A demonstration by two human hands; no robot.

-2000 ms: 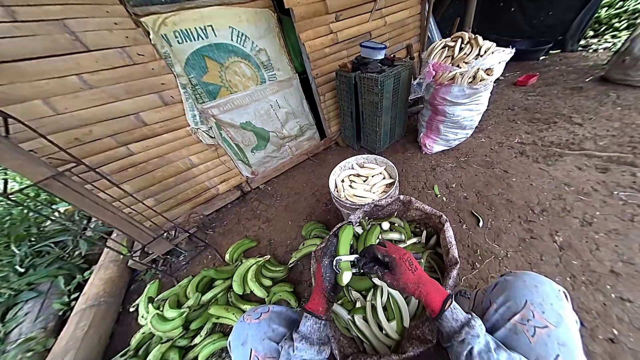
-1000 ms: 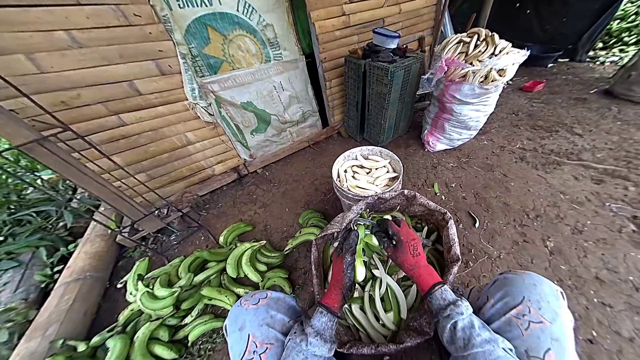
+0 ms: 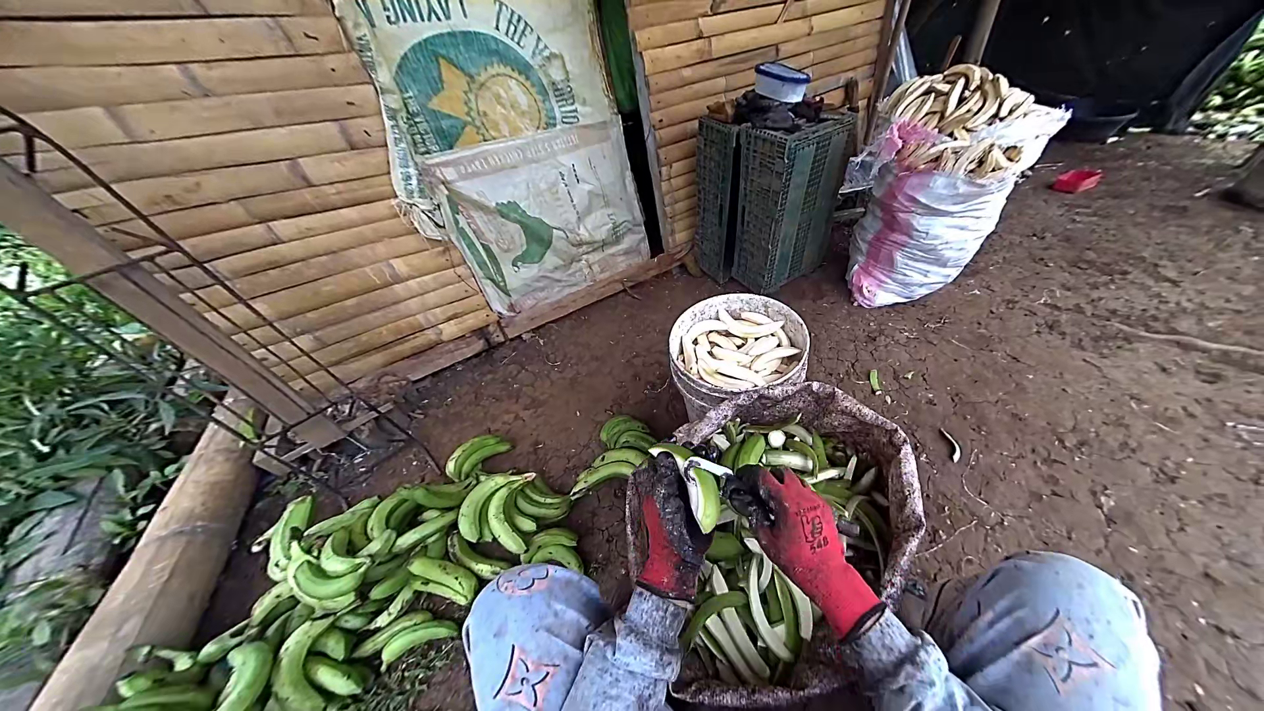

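Note:
My left hand [image 3: 671, 528], in a red and black work glove, holds a partly peeled green plantain [image 3: 703, 494] above an open sack [image 3: 904, 484]. My right hand [image 3: 802, 538], gloved alike, is closed at the plantain's right side on a small dark-handled tool, mostly hidden by the fingers. Green peel strips [image 3: 755, 617] fill the sack between my knees. Touching the sack's far rim, a white bucket [image 3: 691, 385] contains peeled plantains [image 3: 736, 346]. Unpeeled green plantains [image 3: 405, 563] lie heaped on the ground at left.
Dark green plastic crates [image 3: 790, 197] stand by the bamboo wall [image 3: 227, 148], with a blue-lidded container [image 3: 781, 82] on top. Right of them stands a white and pink sack [image 3: 923, 237] heaped with peels. A red tray [image 3: 1076, 181] lies farther back; a bamboo pole [image 3: 168, 563] runs along the left.
The plantain between my hands shows exposed pale flesh beside green skin. My hands have shifted slightly over the sack, and my right hand is now nearer the left one than one second ago.

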